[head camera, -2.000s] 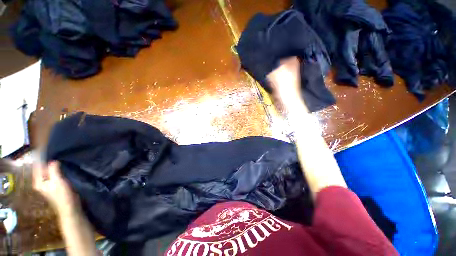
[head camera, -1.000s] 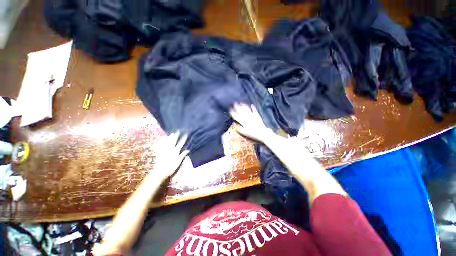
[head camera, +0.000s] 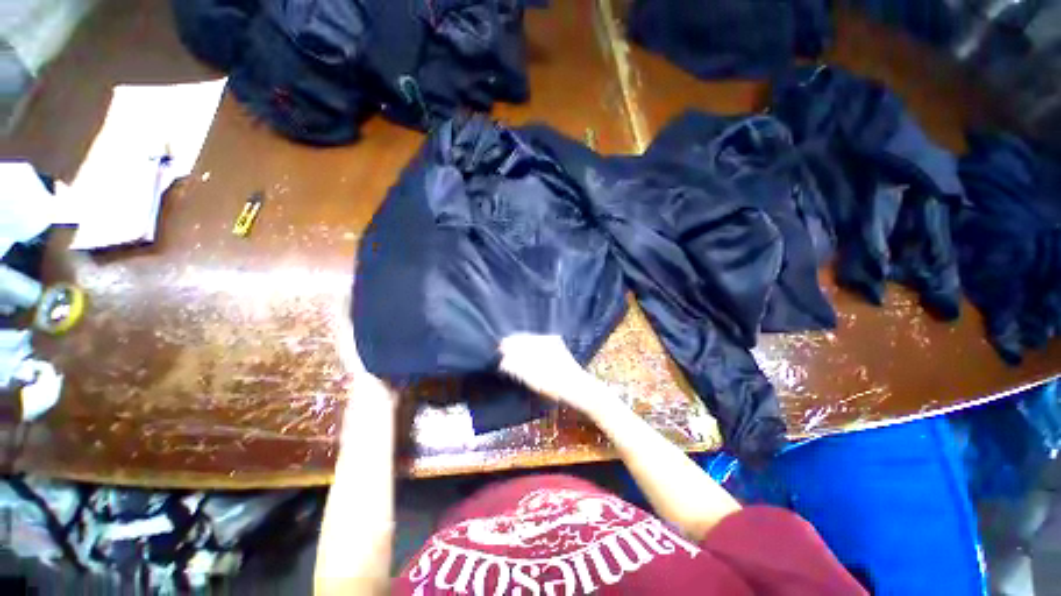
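Observation:
A dark jacket (head camera: 489, 268) lies spread on the brown table in front of me, its shiny lining facing up and a matte border along its left side. A dark sleeve (head camera: 716, 373) trails from it over the table's front edge at the right. My right hand (head camera: 539, 359) is closed on the jacket's near edge. My left hand (head camera: 370, 370) is at the near left corner of the jacket; its fingers are blurred and partly hidden by the cloth, so its grip cannot be told.
Dark garment piles lie at the back left (head camera: 314, 70) and right (head camera: 1001, 245). White paper (head camera: 146, 163), a small yellow tool (head camera: 247, 218) and a tape roll (head camera: 61, 309) are on the left of the table (head camera: 209, 384). A blue bin (head camera: 873, 501) stands below the right edge.
The jacket came from my lap onto the table and now lies lining up, its left part opened out. My right hand has gone from flat on the cloth to its near edge.

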